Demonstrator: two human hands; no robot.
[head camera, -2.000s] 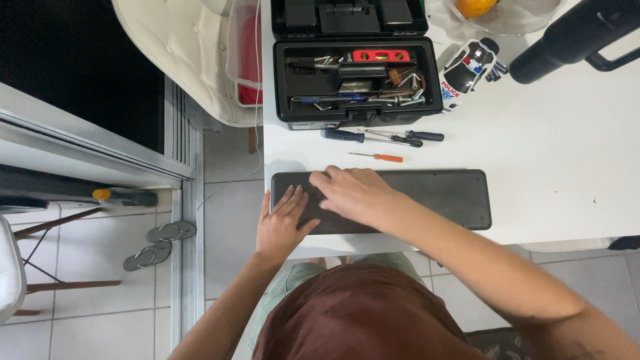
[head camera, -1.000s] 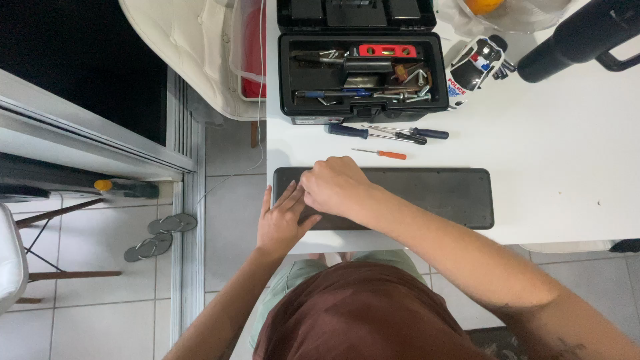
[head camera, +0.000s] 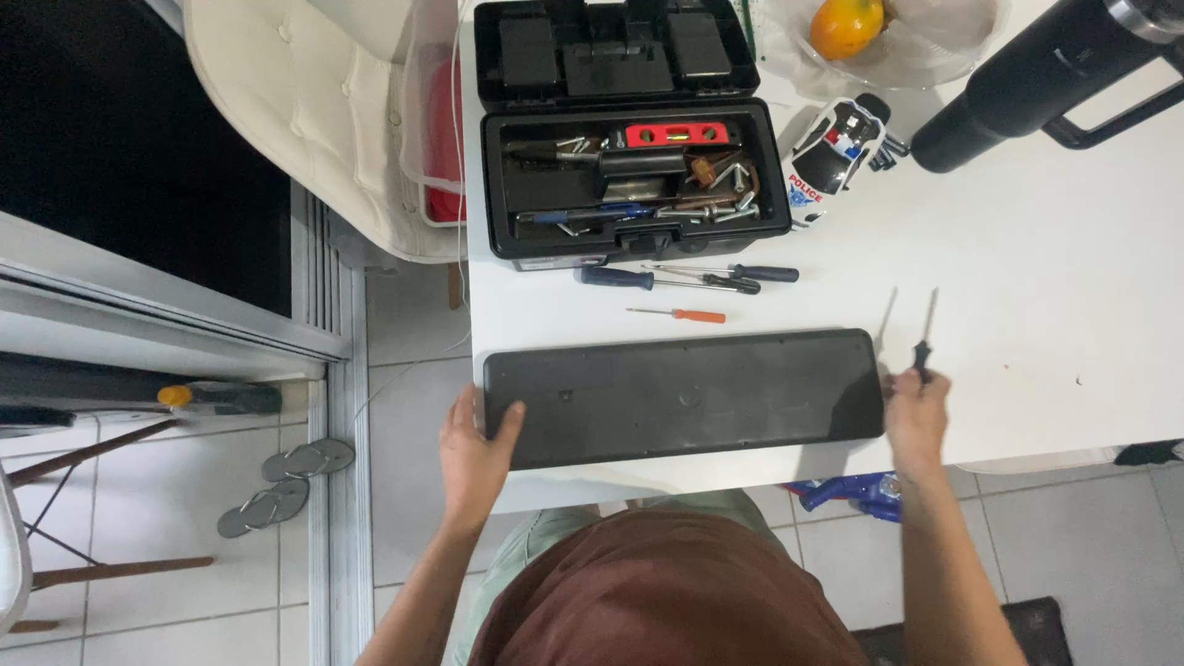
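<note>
A long dark plastic panel with rounded corners (head camera: 684, 398) lies on the white table along its near edge. My left hand (head camera: 481, 453) grips its left end, thumb on top and fingers at the side. At the right end, my right hand (head camera: 918, 421) holds a screwdriver with a dark handle (head camera: 923, 356), its shaft pointing away from me. Beyond the panel lie a small orange screwdriver (head camera: 696, 315), a blue-handled screwdriver (head camera: 618, 277) and others with dark handles (head camera: 766, 274).
An open black toolbox (head camera: 638, 245) holds a red spirit level (head camera: 677, 135), bolts and other tools. Right of it stand a toy police vehicle (head camera: 823, 166), a black tumbler (head camera: 1008, 88) and a clear bowl (head camera: 943, 55) with an orange fruit (head camera: 845, 26). A cream chair (head camera: 324, 120) touches the left side.
My right hand has moved right from the top of the panel to its right end, and a screwdriver now shows in it. My left hand has shifted to the panel's left edge.
</note>
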